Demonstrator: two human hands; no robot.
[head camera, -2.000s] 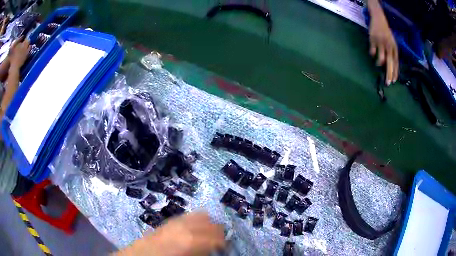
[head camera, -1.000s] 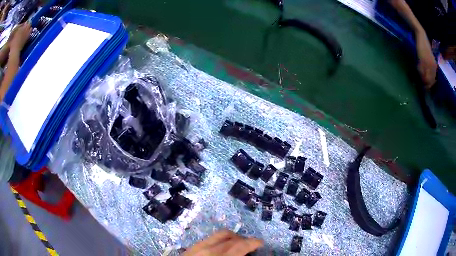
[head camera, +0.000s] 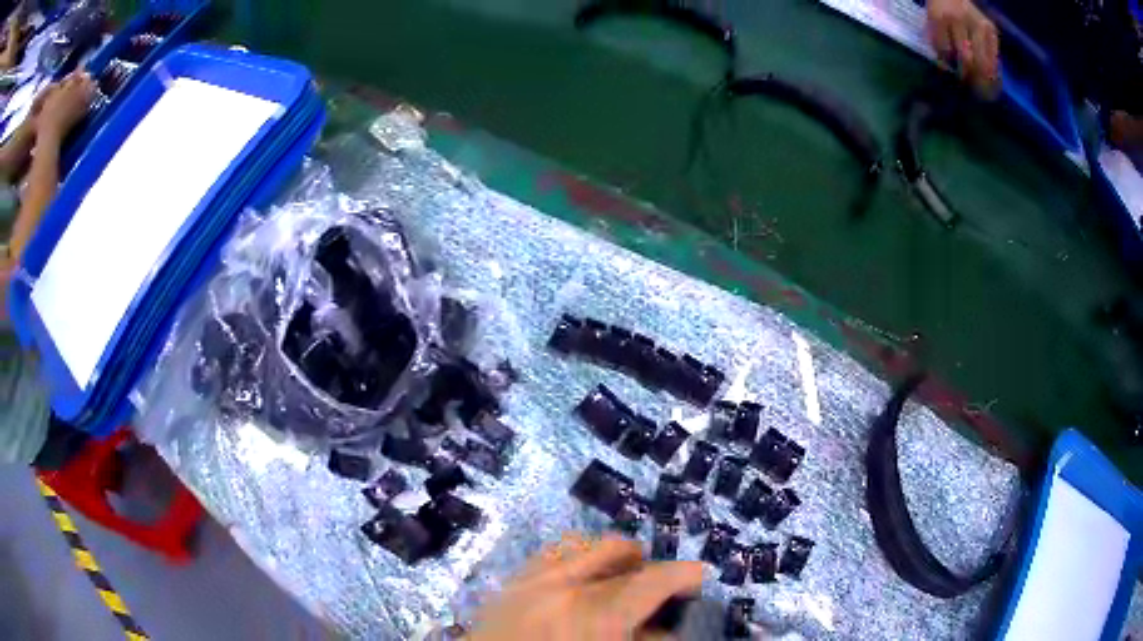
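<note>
My left hand (head camera: 583, 594) is blurred and cut off by the bottom edge, its fingers pointing right. A dark blurred shape shows under its fingertips; whether the hand holds it cannot be told. My right hand is not in view. Glossy black plastic covers (head camera: 636, 353) lie in a short row on the bubble wrap (head camera: 501, 263), with more loose ones below, some close to my fingertips. A crumpled clear bag (head camera: 433, 269) full of black covers lies open at left, with covers spilled beside it. A curved black headband (head camera: 887, 501) lies at right.
Stacked blue trays (head camera: 301, 132) stand at left and another blue tray (head camera: 1034, 551) at right. Beyond the bench edge, the green conveyor (head camera: 527, 100) carries several black headbands. Another person's hand (head camera: 963, 44) is at upper right, another (head camera: 63, 107) at upper left.
My left hand has moved right and is now beside the lower covers. More headbands show on the conveyor. The hand at upper right has moved back from the belt.
</note>
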